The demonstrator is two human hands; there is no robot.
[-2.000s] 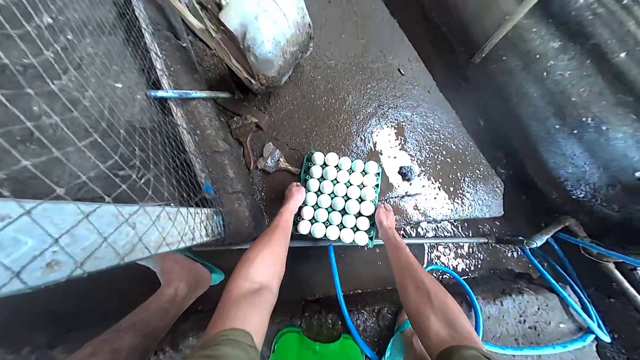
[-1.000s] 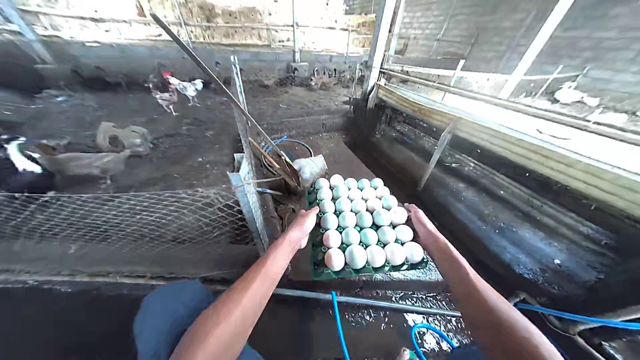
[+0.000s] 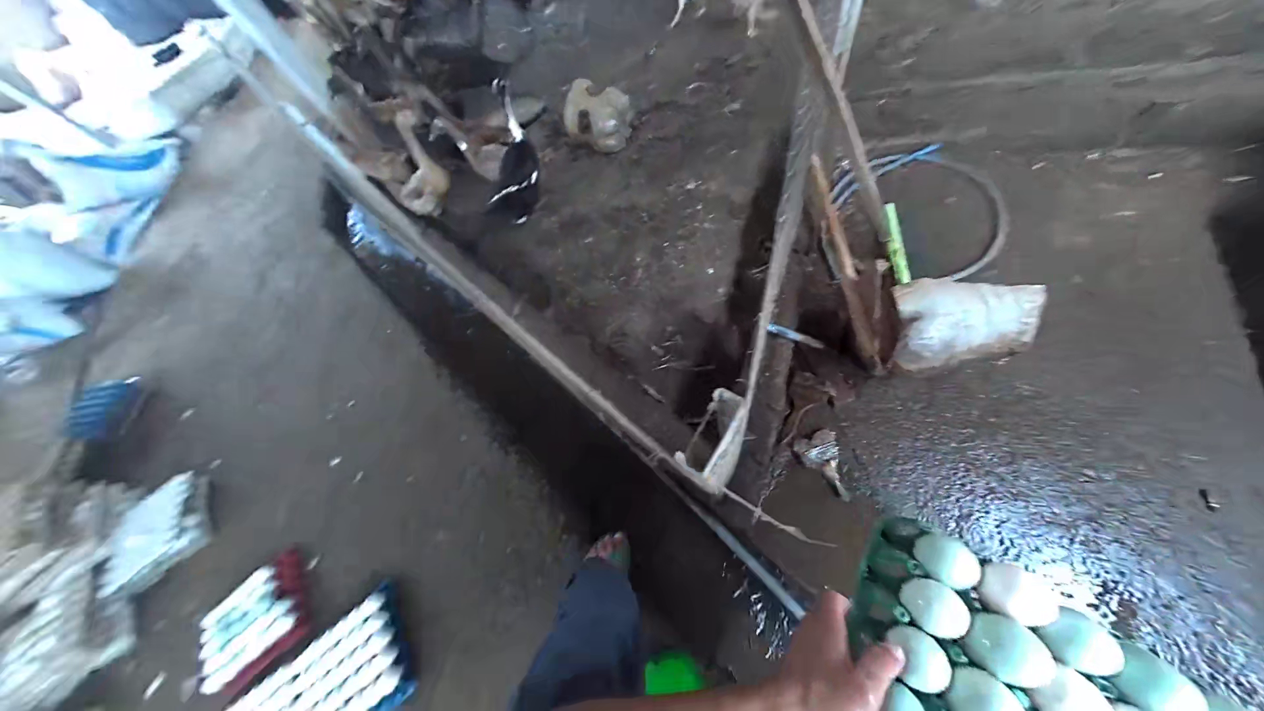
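Note:
At the lower right, my left hand [image 3: 839,652] grips the left edge of a green egg tray [image 3: 874,583], thumb over the rim beside the eggs. Rows of white and pale bluish eggs [image 3: 1007,649] sit in the tray, whose right and near parts are cut off by the frame. My right hand is outside the view. On the floor at the lower left lie a red tray of eggs [image 3: 252,622] and a blue tray of eggs [image 3: 341,662], apart from the one I hold.
A low barrier with a metal pipe [image 3: 553,365] runs diagonally beside my foot. Ducks [image 3: 513,173] stand behind it. A white container [image 3: 968,321], leaning boards and a hose [image 3: 997,212] are beyond the tray. Sacks [image 3: 89,217] lie at the upper left; the ground at right is wet.
The view has swung far to the left, bringing the floor trays and sacks in. The held egg tray now sits at the lower right, and my right hand has left the view.

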